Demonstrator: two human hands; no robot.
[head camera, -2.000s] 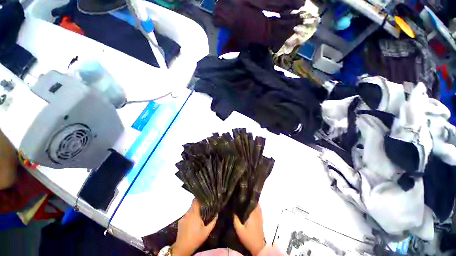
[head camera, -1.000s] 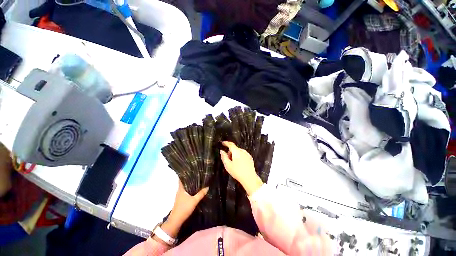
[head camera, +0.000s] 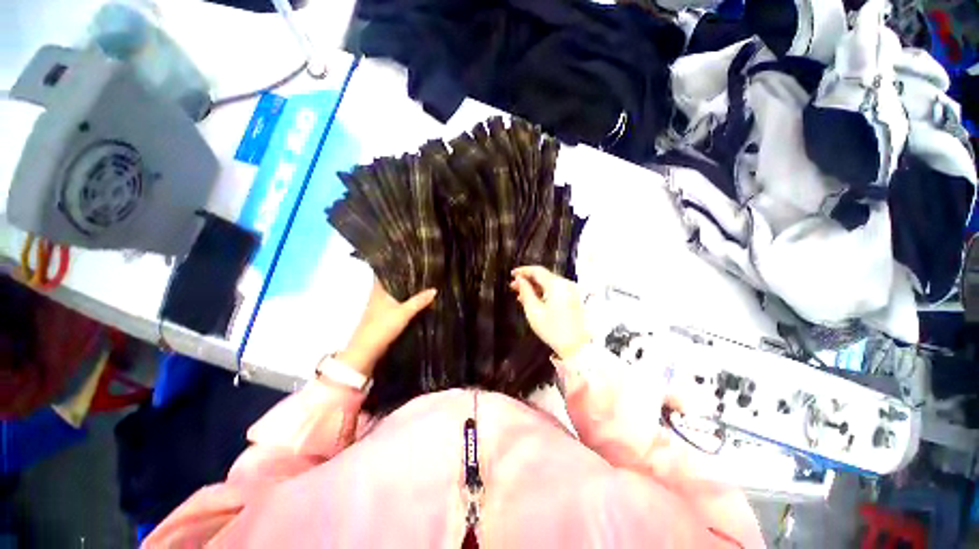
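A fanned bundle of dark brown plaid cut pieces (head camera: 462, 220) lies on the white table (head camera: 617, 231) in front of me, its lower end against my pink jacket. My left hand (head camera: 395, 320) is bare and grips the left side of the bundle, thumb on top and fingers hidden beneath. My right hand (head camera: 550, 306) rests at the right side of the bundle with thumb and fingertips close together at the strips; whether a strip is pinched between them is hard to tell.
A grey motor end with a round vent (head camera: 107, 177) stands at the left. A black pile of cloth (head camera: 526, 64) lies behind the bundle. A white-and-black heap (head camera: 794, 214) lies at the right. A white sewing machine head (head camera: 773, 402) is at the lower right.
The strips, first held between both hands, are now spread into one wider fan. My right hand has moved from the middle to the right side. The view has tilted down, showing more jacket.
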